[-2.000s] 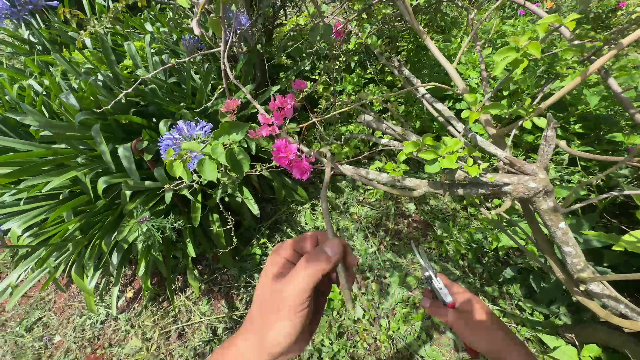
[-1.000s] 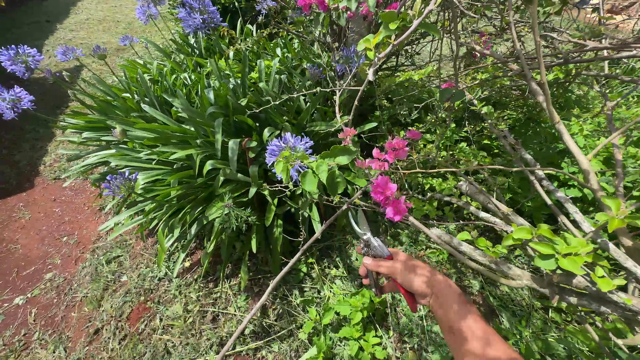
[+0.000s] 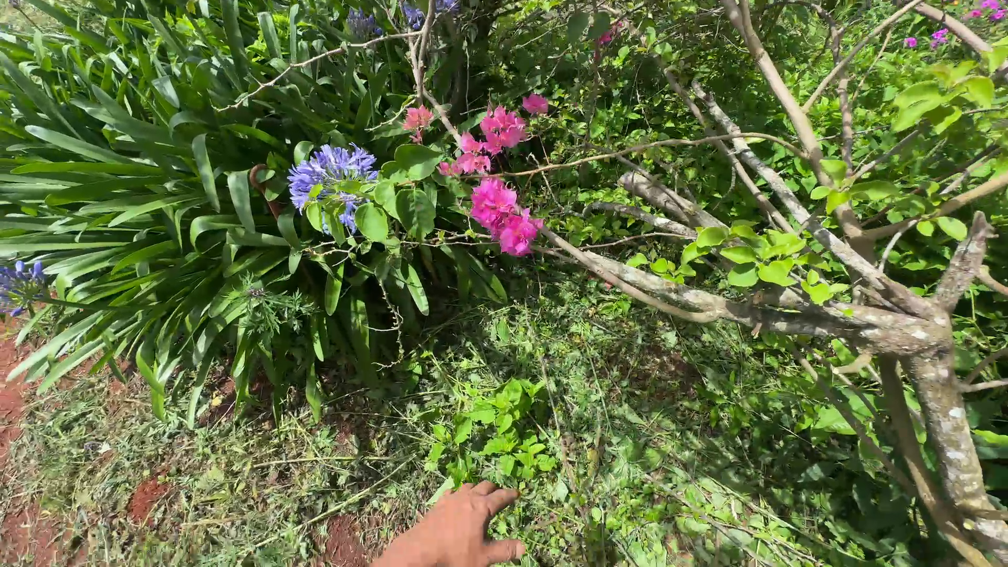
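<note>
At the bottom edge, my left hand [image 3: 458, 529] reaches in palm down, thumb and fingers apart, with nothing seen in it. Just above its fingertips is a low clump of bright green leaves [image 3: 504, 431]. My right hand is out of view. Higher up, pink bougainvillea flowers [image 3: 504, 214] hang at the tip area of a pale woody branch [image 3: 677, 298], beside a blue agapanthus flower head [image 3: 332, 179].
A thick lichen-marked stem [image 3: 945, 417] rises at the right, with forking bare branches [image 3: 787, 102] above. Dense strap-leaved agapanthus [image 3: 181, 236] fills the left. Clippings and weeds lie over reddish soil [image 3: 148, 498].
My left hand held a thin stem two seconds ago and is now free of it. My right hand, with the red-handled pruning shears, has left the view. The view has shifted.
</note>
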